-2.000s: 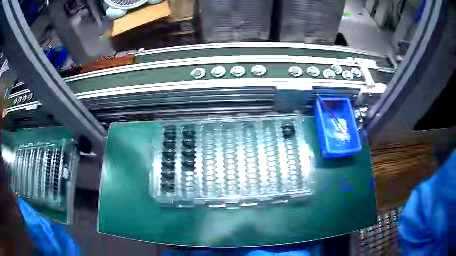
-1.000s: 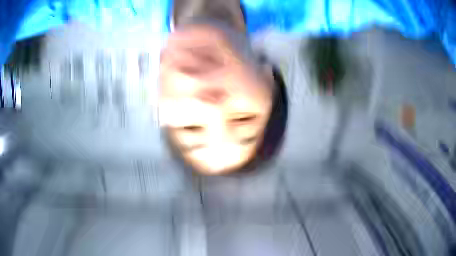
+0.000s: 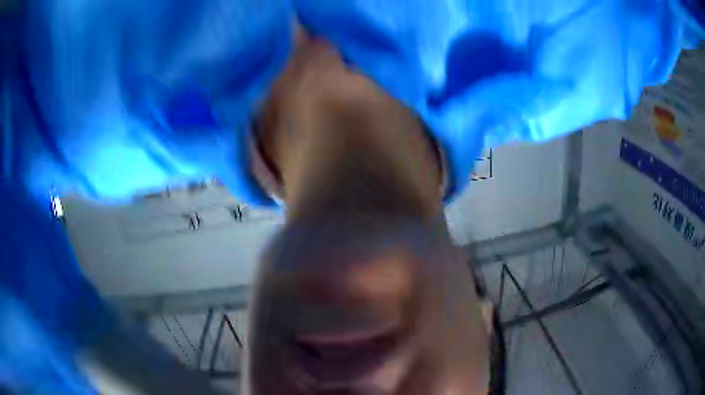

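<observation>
The camera shows a person upside down and very close. A bright blue smock [image 3: 533,77] fills the top of the view, with the neck [image 3: 348,162] and lower part of the head below it. Blue cloth also runs down the left edge. Neither of my hands can be made out. No bench, tray, belt or round units are in view.
Behind the person is a pale wall [image 3: 526,197] with grey frame bars. A sign with a purple band and dark characters [image 3: 676,220] is at the right. Thin dark lines cross a greyish surface at the lower right.
Two seconds ago the bench, clear tray, blue bin and belt were in view; now the view is of an upside-down person. Since one second ago, the smock and neck fill more of the picture.
</observation>
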